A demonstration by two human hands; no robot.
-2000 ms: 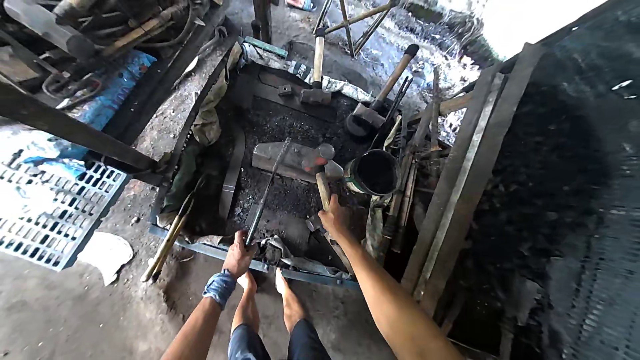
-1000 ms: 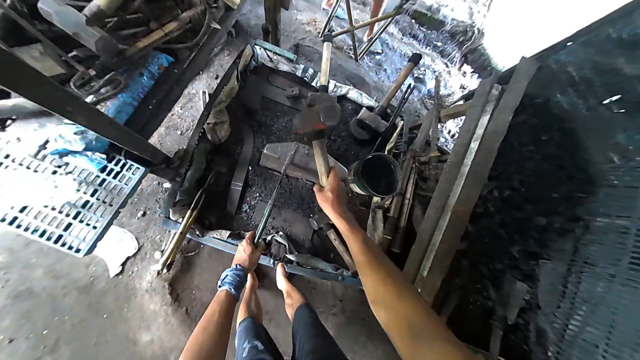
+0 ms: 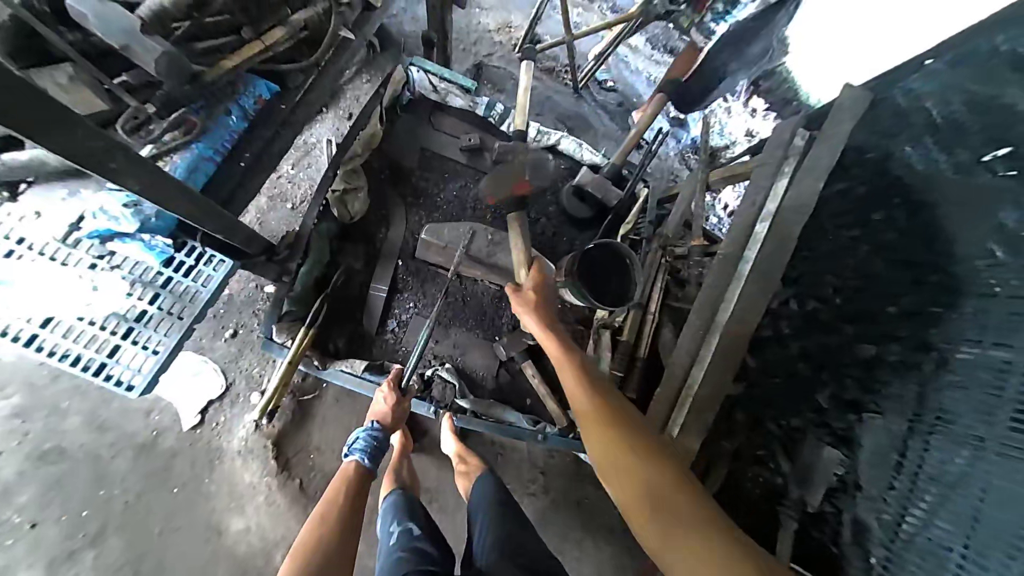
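My left hand [image 3: 390, 402] is closed around a long metal rod or bar [image 3: 432, 320], whose far end lies over the metal anvil block [image 3: 460, 250] in the dark pit. My right hand [image 3: 534, 301] grips the wooden handle of a hammer [image 3: 518, 182]; its blurred head, with a reddish patch, is raised beyond the block. Right of that hand stands a bucket [image 3: 600, 274] with dark contents. A smaller hammer [image 3: 542, 388] lies near the front edge of the pit. Whether the rod touches the block, I cannot tell.
A sledgehammer [image 3: 524, 100] rests at the far edge, and another long-handled hammer [image 3: 596, 188] is at the far right, its handle by a co-worker's hand [image 3: 680, 64]. Wooden beams [image 3: 744, 280] flank the right side. A plastic grate [image 3: 120, 312] lies left; tongs [image 3: 292, 364] lean at the front-left corner.
A co-worker's hand has come into view at the far-right hammer's handle. My right hand has raised the hammer from over the block since two seconds ago; my left hand keeps hold of the rod.
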